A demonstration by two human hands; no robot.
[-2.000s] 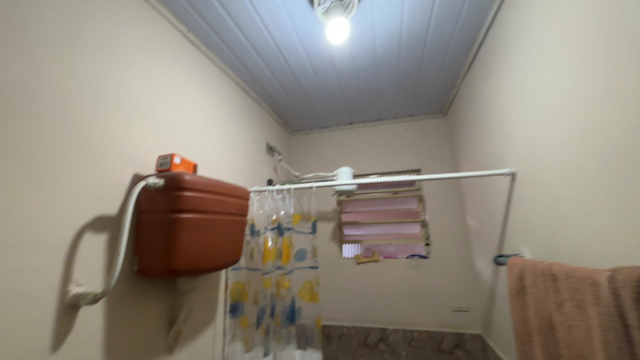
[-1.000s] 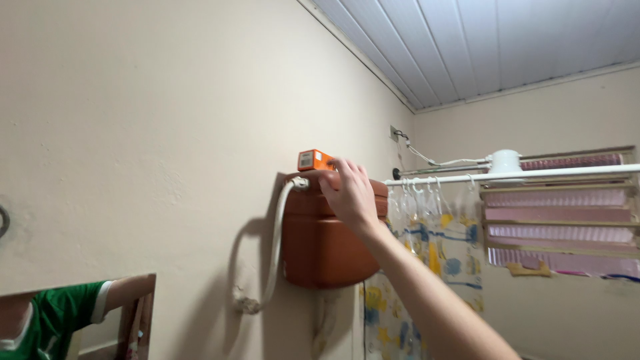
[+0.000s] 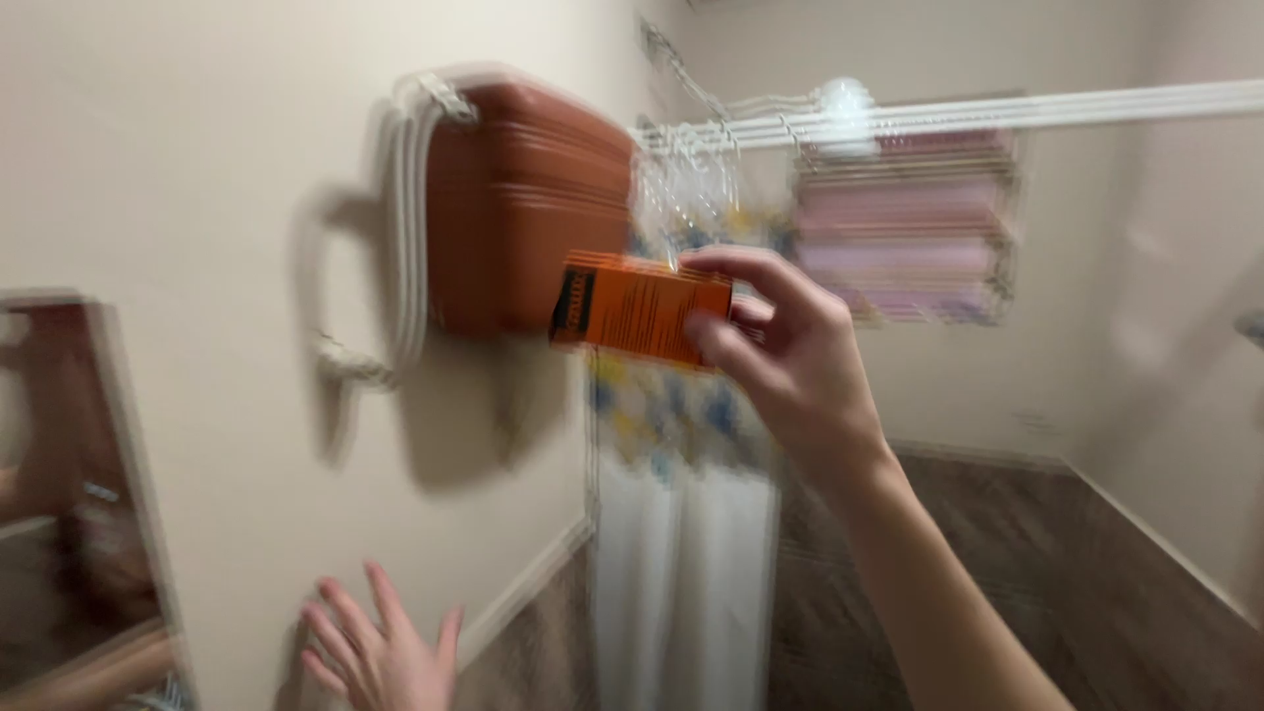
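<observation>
My right hand [image 3: 790, 341] grips the right end of a small orange box [image 3: 642, 311] between thumb and fingers. The box bears dark print and is held in front of the lower right part of a brown plastic toilet cistern [image 3: 533, 197] on the wall. At the lower left, my left hand [image 3: 380, 642] is raised near the wall with its fingers spread and nothing in it. The view is blurred by motion.
A white pipe [image 3: 410, 237] runs down from the cistern's left side. Behind hangs a patterned shower curtain [image 3: 681, 553] on a white rod [image 3: 1066, 109]. A louvered window [image 3: 899, 227] is at the back, and a mirror [image 3: 69, 494] stands at the left edge.
The orange box lay on top of the cistern; my right hand has taken hold of it and brought it off the cistern. My left hand has come into view.
</observation>
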